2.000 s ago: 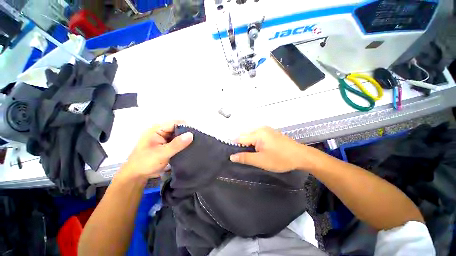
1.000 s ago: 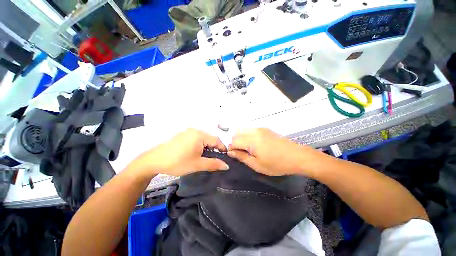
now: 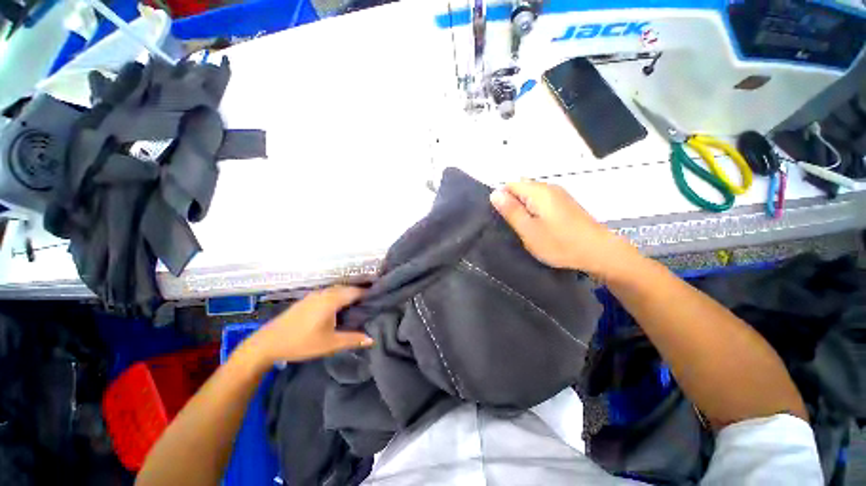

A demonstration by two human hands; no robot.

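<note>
A dark grey garment (image 3: 513,323) with pale topstitching lies bunched over my lap and up onto the table's front edge. Its top corner points toward the needle area (image 3: 494,90) of the white sewing machine (image 3: 693,66) but is apart from it. My right hand (image 3: 551,226) grips the garment's upper edge, thumb on top. My left hand (image 3: 309,326) holds a bunched fold at the garment's left side, below the table edge; some of its fingers are hidden by the cloth.
Dark grey strips (image 3: 142,190) are piled at the left beside a round grey motor or fan (image 3: 33,157). A smartphone (image 3: 595,106), scissors (image 3: 703,171) and a black oval object (image 3: 758,152) lie at the right. A red container (image 3: 157,399) and blue bins stand below the table.
Both hands were together at the garment's edge. My left hand has moved down and left to a lower fold; my right hand has moved up and right with the edge. The view has shifted.
</note>
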